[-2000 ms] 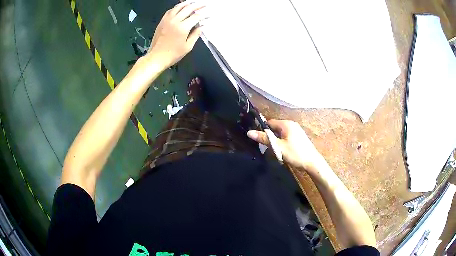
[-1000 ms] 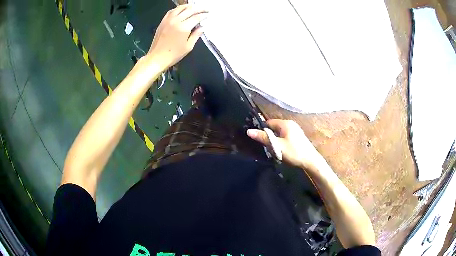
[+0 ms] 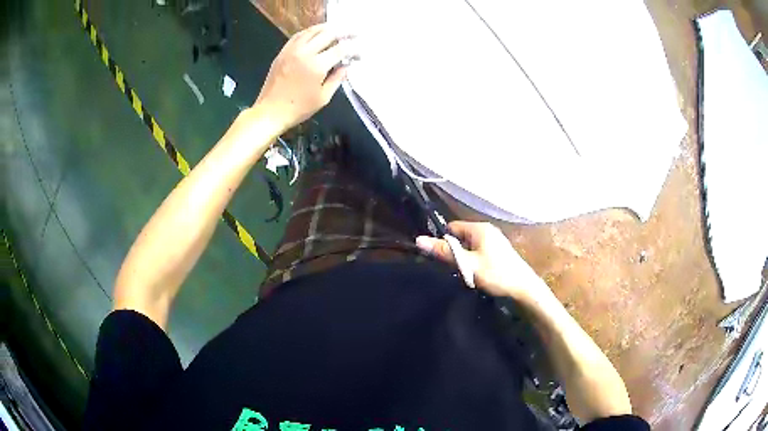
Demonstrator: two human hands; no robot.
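Note:
A large white stack of sheets (image 3: 522, 109) with a thin dark line on top lies on the brown table and overhangs its left edge. My left hand (image 3: 307, 71) grips the stack's left edge, fingers on top. My right hand (image 3: 480, 257) holds the shears (image 3: 429, 210) by their white-wrapped handle, below the stack's lower left edge. The dark blades point up and left along that edge; their tips are hard to make out. A thin white strip (image 3: 415, 171) curls at the blades.
A white cut panel (image 3: 734, 160) with a dark toothed edge lies on the table (image 3: 589, 278) at the right. Another white piece (image 3: 741, 379) is at the lower right. Scraps (image 3: 276, 158) and yellow-black tape (image 3: 160, 135) are on the green floor.
The stack has shifted slightly down and right in view, and a table corner now shows at the top. A loose strip now curls across the blades. Both hands keep their hold.

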